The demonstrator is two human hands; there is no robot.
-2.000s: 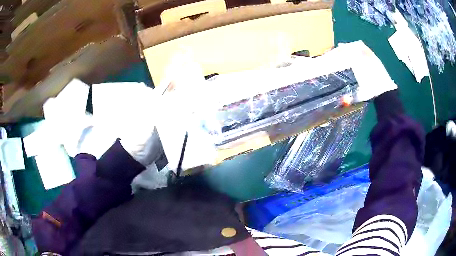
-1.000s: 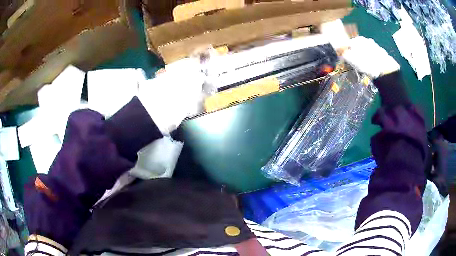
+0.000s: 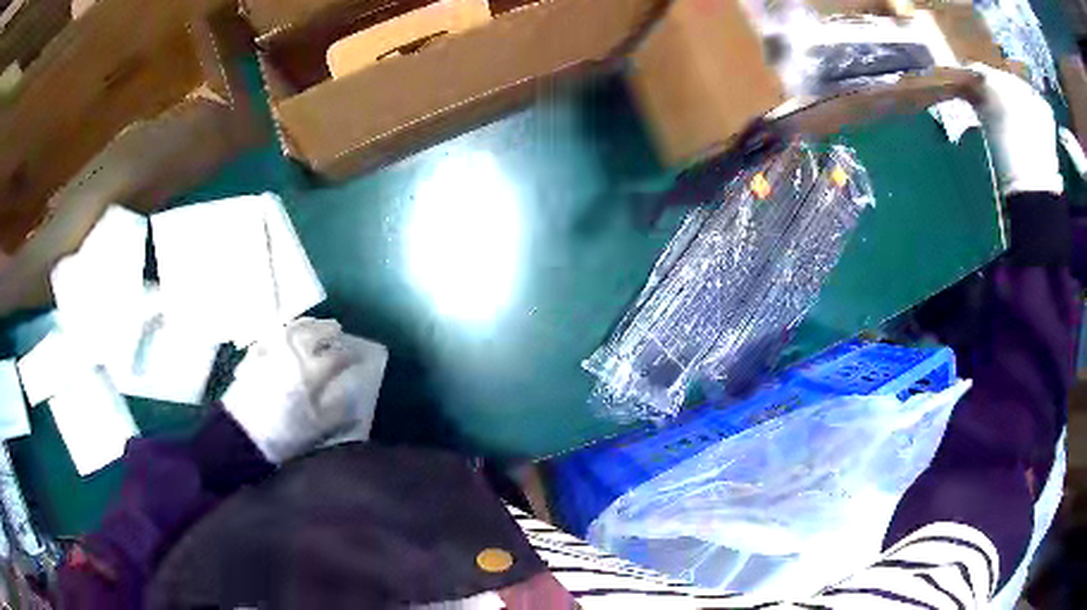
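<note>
My left hand (image 3: 298,387), in a white glove, is low at the left with its fingers curled on a white foam end cap (image 3: 367,379). White on white blurs the exact grip. My right hand (image 3: 1025,137), also gloved, is at the upper right and holds the right end of an open brown carton (image 3: 703,89). The carton is partly cut off by the top edge. A dark bagged unit (image 3: 864,60) with white foam shows in it. Two or more dark bagged parts (image 3: 727,286) with orange dots lie on the green table (image 3: 525,369).
Several white foam end caps (image 3: 209,262) lie at the left. Another open carton (image 3: 417,101) stands at the back, with more cartons (image 3: 95,131) at the far left. A blue crate (image 3: 858,369) with a cloudy plastic sack (image 3: 775,477) is at the near right.
The carton with the unit has moved up and right with my right hand. My left hand has let go of it and moved down left to a foam end cap.
</note>
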